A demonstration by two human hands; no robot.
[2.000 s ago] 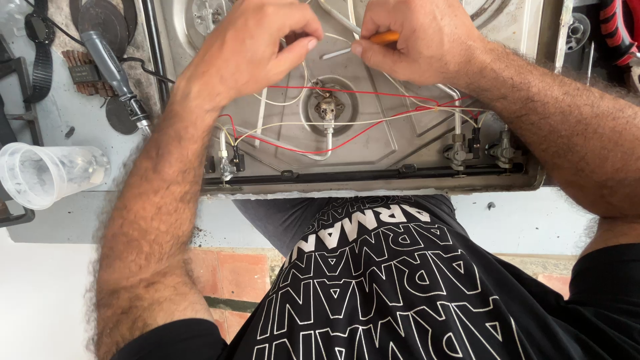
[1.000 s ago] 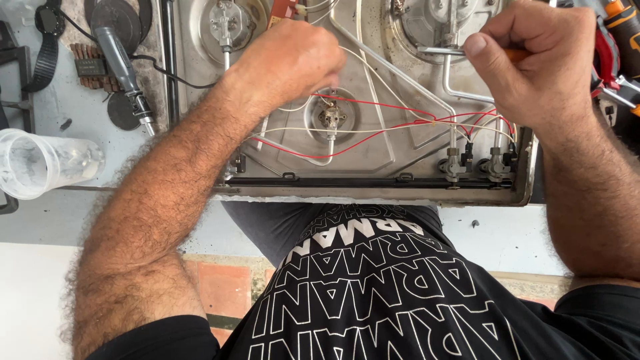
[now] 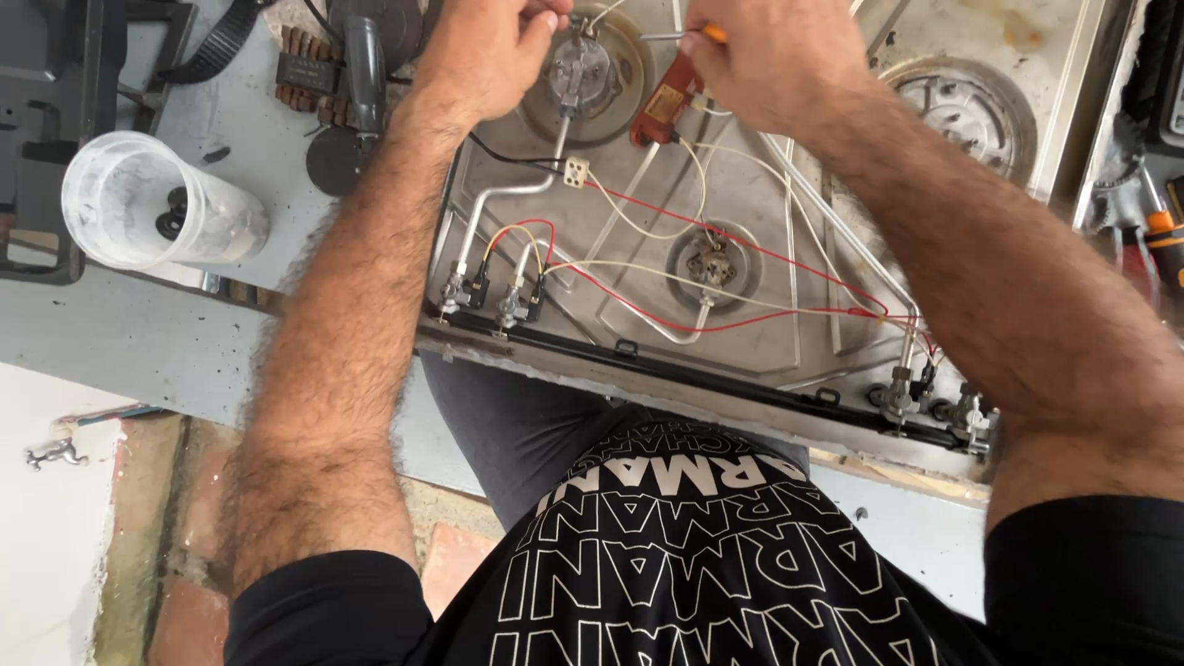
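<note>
My right hand (image 3: 772, 60) is closed around a small screwdriver with an orange handle (image 3: 714, 34); its metal shaft points left. Below that hand lies a red module (image 3: 664, 104) with pale wires. At the upper left burner base (image 3: 581, 69) is my left hand (image 3: 486, 55), its fingertips bunched and partly cut off by the top edge, so what they hold is unclear. The underside of a gas hob (image 3: 592, 277) carries metal gas pipes, red and white wires, and a white terminal block (image 3: 575, 172). A smaller burner base (image 3: 710, 261) sits near the middle.
Gas valves (image 3: 897, 396) line the hob's near edge along a black rail (image 3: 647, 356). To the left are a clear plastic cup (image 3: 166, 203) with black pieces inside, a grey-handled tool (image 3: 364, 74) and a black strap (image 3: 217, 46). Orange-handled tools (image 3: 1164, 227) lie at the right.
Both hands have moved left over the hob: the left one to the upper left burner base, the right one, with the screwdriver, from the right burner to beside the red module. The view has shifted.
</note>
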